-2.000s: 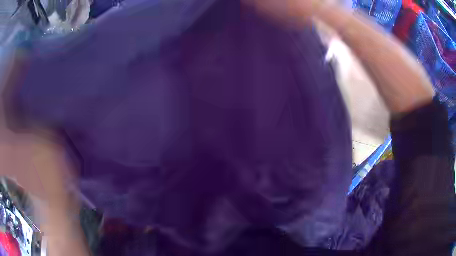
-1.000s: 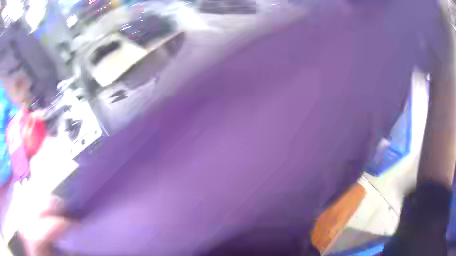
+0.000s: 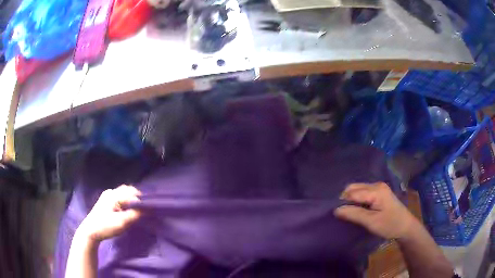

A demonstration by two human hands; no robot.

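Observation:
A large dark purple garment lies over the wearer's lap, below the front edge of the machine table. My left hand, bare, grips its upper edge at the left. My right hand, bare, grips the same edge at the right. The edge is stretched nearly straight and level between the two hands. More purple cloth lies beyond this edge, towards the table. The fingertips are partly hidden in the cloth.
The pale wood-edged table crosses the top, with a metal plate at its edge. A pink phone, a blue plastic bag and a red bag lie at its left. A blue crate stands at right.
The garment was lifted, blurred and filled most of the view; now it is lowered onto the lap. Both hands have come down and hold its edge taut. The table front now shows.

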